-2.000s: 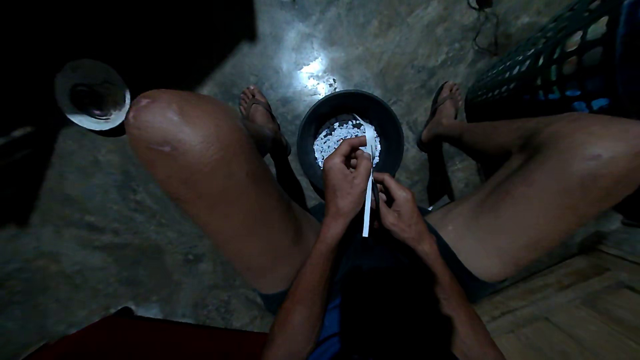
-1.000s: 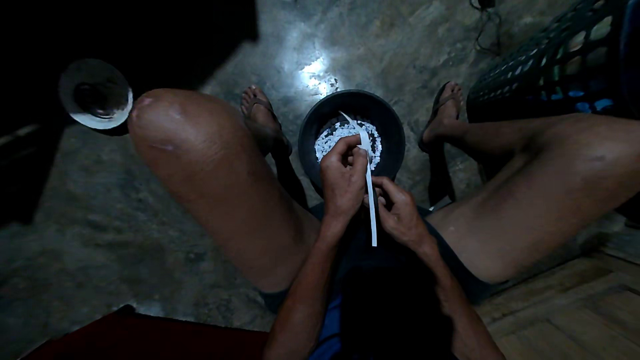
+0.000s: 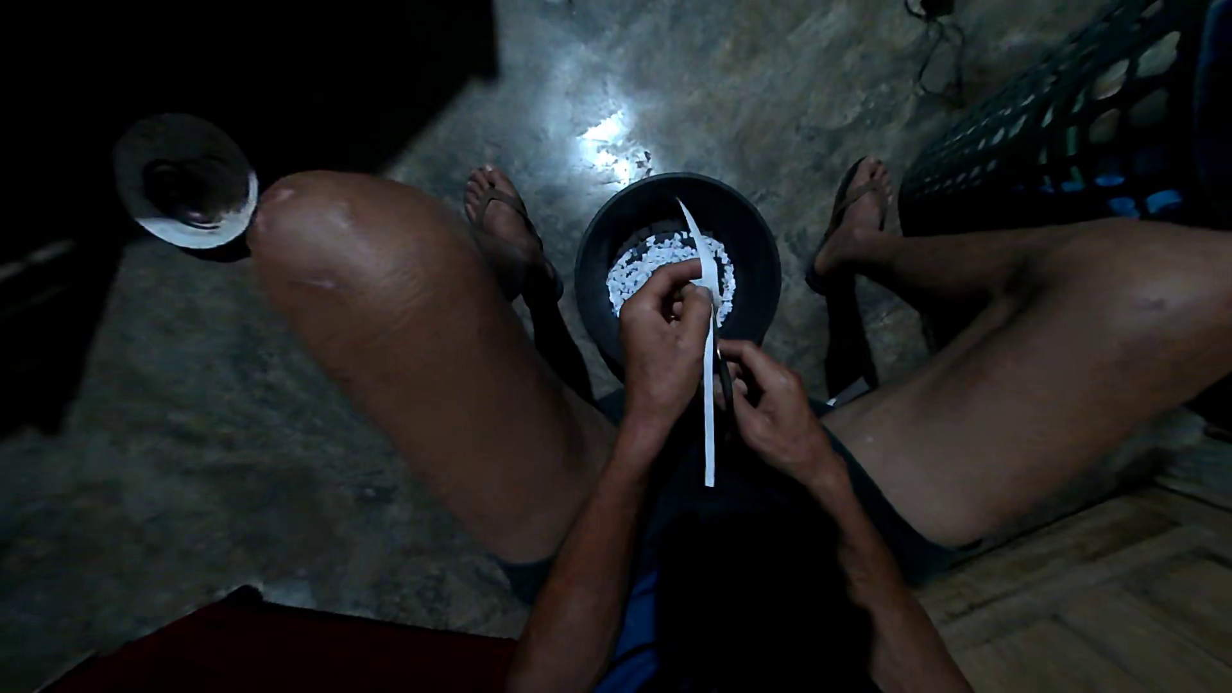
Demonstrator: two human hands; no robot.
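My left hand (image 3: 666, 332) pinches long narrow white strips (image 3: 709, 414), which look like paper. One end points up and away over a dark round tub (image 3: 760, 255); the other hangs down toward my lap. Close at its right, my right hand (image 3: 765, 399) grips dark-handled scissors (image 3: 724, 373) beside the strip; the blades are mostly hidden by my left hand and the strips. Many small white cut pieces (image 3: 640, 269) lie on the bottom of the tub, which stands on the floor between my feet.
A dark perforated plastic basket (image 3: 1049, 135) stands at the upper right, with a thin cable (image 3: 938, 58) on the concrete floor (image 3: 318, 472) near it. A round whitish dish-like object (image 3: 197, 231) is beside my left knee. Wooden boards (image 3: 1088, 587) are at the lower right, a dark red surface (image 3: 318, 650) at the lower left.
Between two seconds and one second ago the strip's lower end came to hang further down toward my lap. Both hands have stayed close together over the near rim of the tub.
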